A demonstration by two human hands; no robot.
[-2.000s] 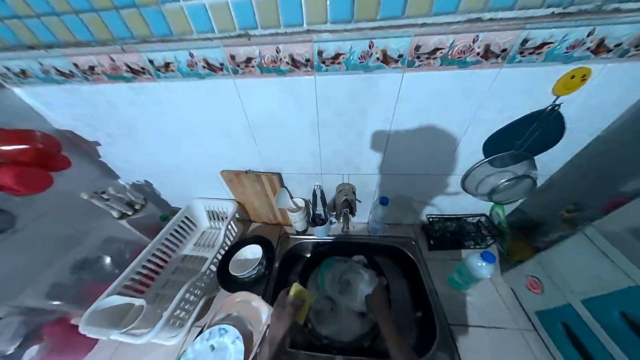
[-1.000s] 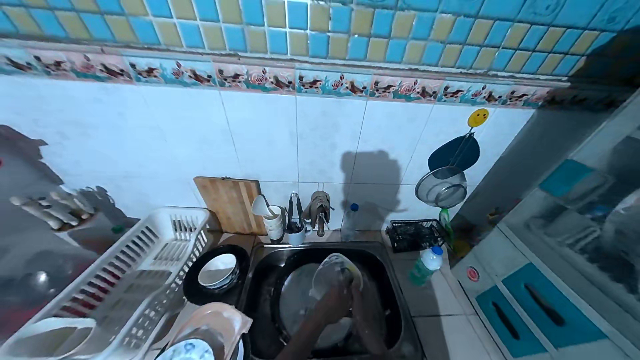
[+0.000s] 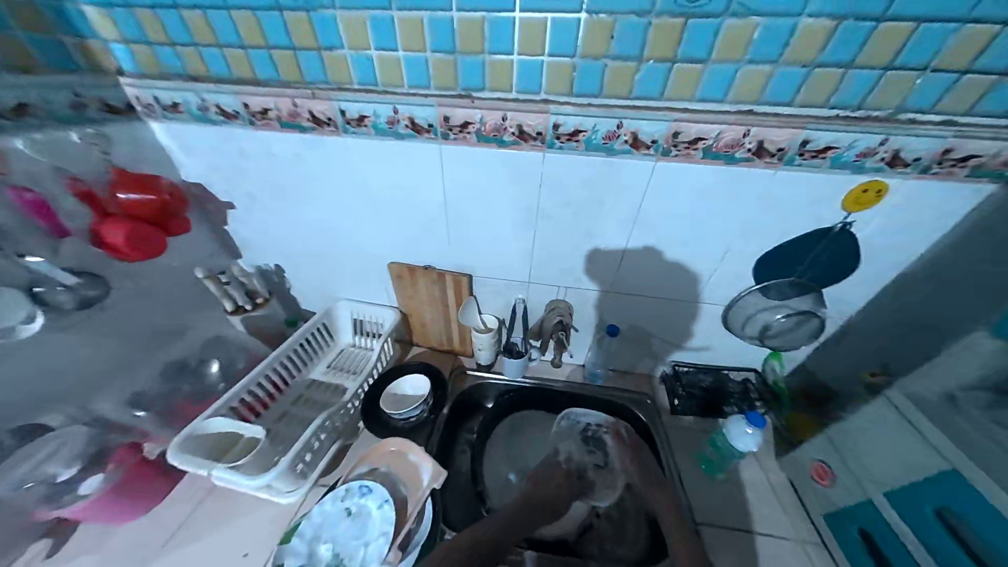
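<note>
A clear, soapy plastic container (image 3: 592, 441) is held over the sink (image 3: 450, 457) between my two hands. My left hand (image 3: 555, 476) grips its lower left side, and my right hand (image 3: 636, 465) is against its right side. Below them a large round basin (image 3: 504, 449) with greyish water sits in the sink; what lies under my hands is hidden. The metal tap (image 3: 557, 339) stands behind the sink at the wall.
Left of the sink are a black pan with bowls (image 3: 405, 395), a patterned plate (image 3: 346, 524) on stacked dishes and a white dish rack (image 3: 315, 394). A cutting board (image 3: 431, 309) leans on the wall. At right stand a green bottle (image 3: 728, 445) and a black basket (image 3: 713, 390).
Two seconds ago my left hand was on a yellow sponge; the sponge is not visible now. Both hands are now at the clear container. The view has shifted.
</note>
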